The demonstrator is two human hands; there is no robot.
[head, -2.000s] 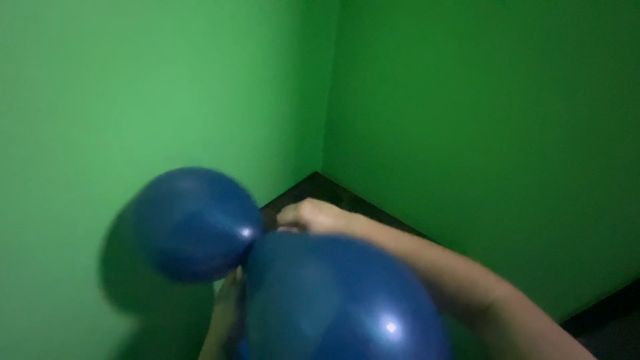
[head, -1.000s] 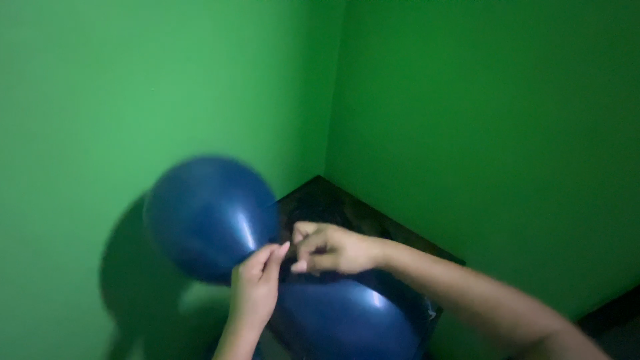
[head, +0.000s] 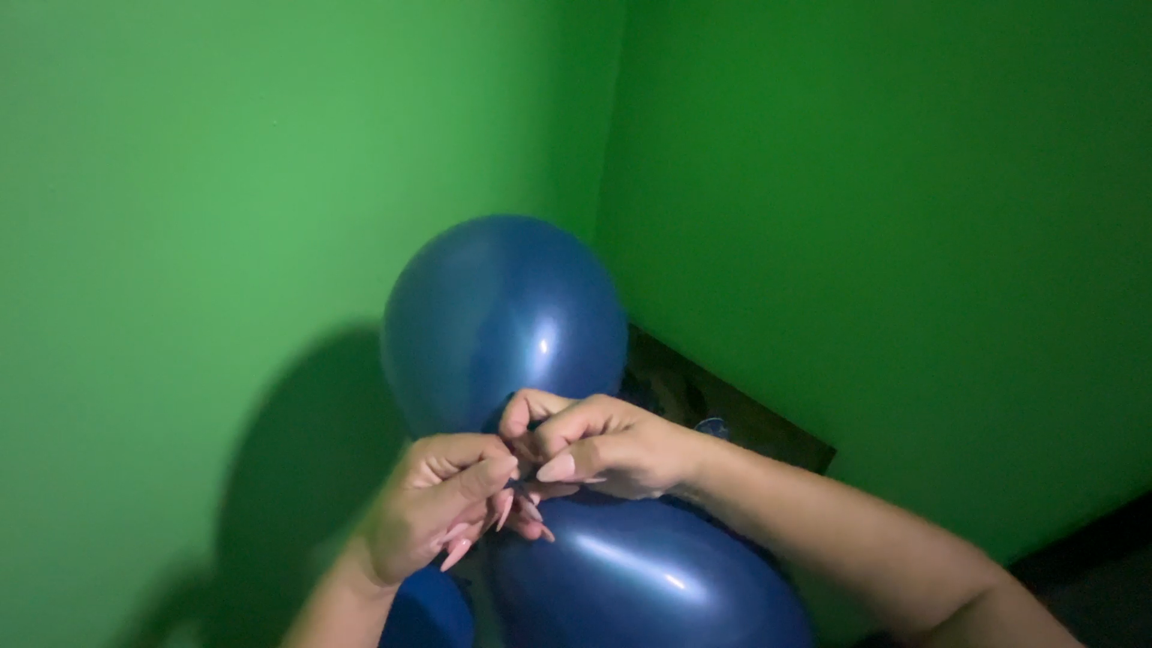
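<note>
A round blue balloon (head: 504, 315) stands just beyond my hands, in the middle of the head view. Nearer to me a larger-looking blue balloon (head: 657, 576) lies below my right hand. My left hand (head: 450, 504) pinches at the place where the balloons come together, thumb against bent fingers. Close against it, my right hand (head: 603, 441) has its fingers curled around the same spot. The balloon necks are mostly hidden by my fingers, so I cannot tell exactly what the right fingers hold. Part of another blue balloon (head: 427, 612) shows beneath my left wrist.
Green walls (head: 225, 180) meet in a corner behind the balloons. A dark tabletop (head: 747, 405) reaches into that corner, with a small clear and blue item (head: 713, 427) on it. A dark strip runs along the lower right wall.
The round balloon has swung from the left of my hands to a place beyond them. My left hand, largely hidden two seconds ago, now shows close beside my right hand.
</note>
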